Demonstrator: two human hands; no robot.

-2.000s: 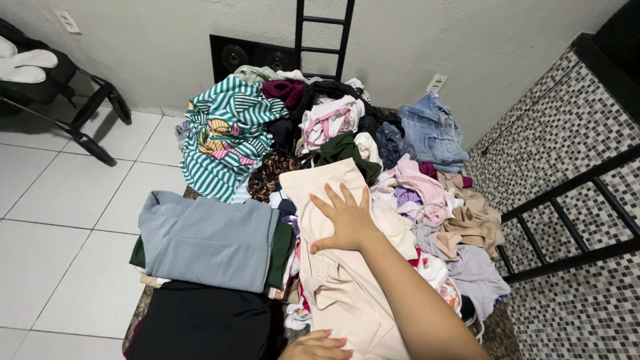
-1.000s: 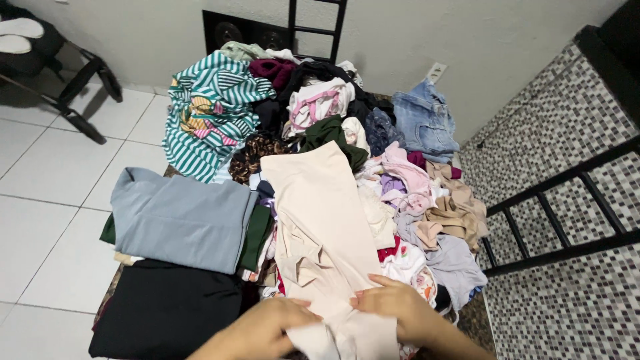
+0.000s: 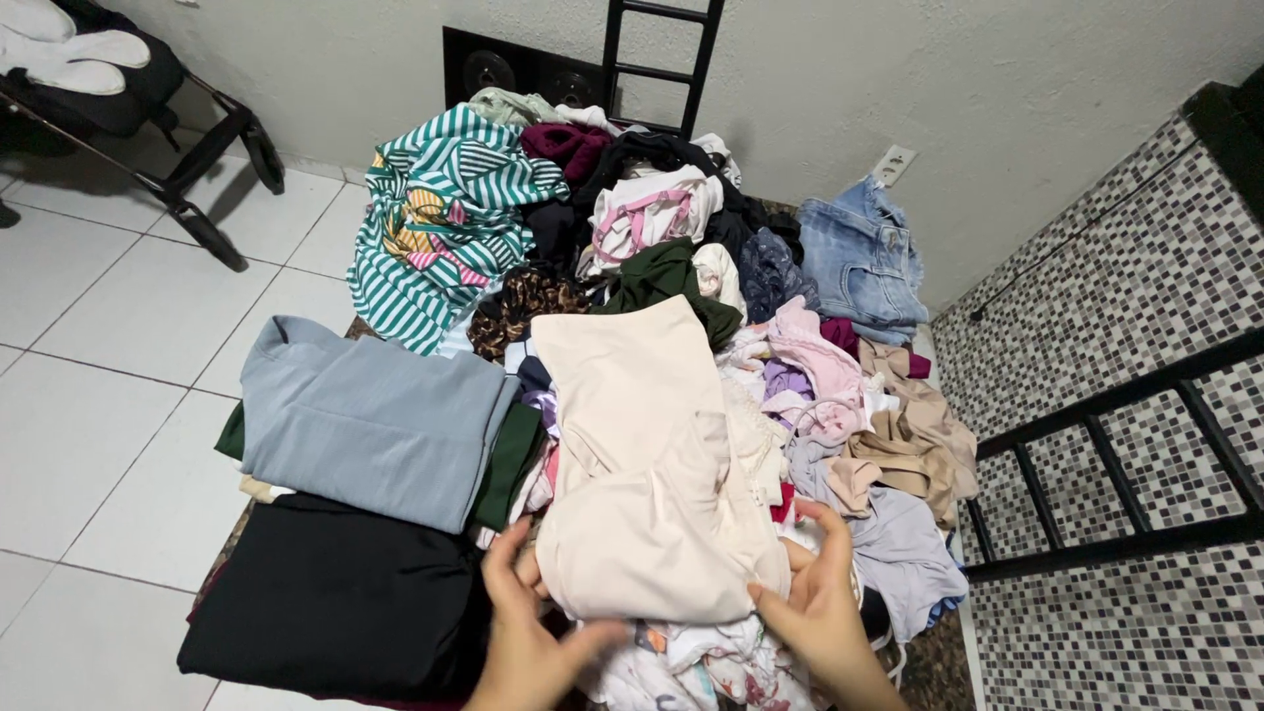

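Observation:
A cream stretchy garment (image 3: 652, 474) lies on the clothes pile, its near end folded up over itself. My right hand (image 3: 815, 602) grips the near right corner of this fold between thumb and fingers. At the near left corner is my left hand (image 3: 543, 612), its fingertips at the cloth's edge and its thumb raised apart, slightly blurred. Left of the garment lie a folded grey-blue garment (image 3: 375, 420) on dark green cloth and a folded black garment (image 3: 336, 592). White printed cloth (image 3: 711, 662) shows between my hands.
Behind are a green-striped garment (image 3: 444, 217), denim shorts (image 3: 859, 257) and other heaped clothes. A black ladder (image 3: 1136, 533) stands at the right, another ladder (image 3: 657, 69) against the wall. A wheeled black frame (image 3: 197, 188) stands on the tiled floor (image 3: 109, 434) at the left.
The cream garment's near end, lying toward me before, is now folded up over its middle. My left hand, earlier flat on the garment's near end, is at the fold's left corner.

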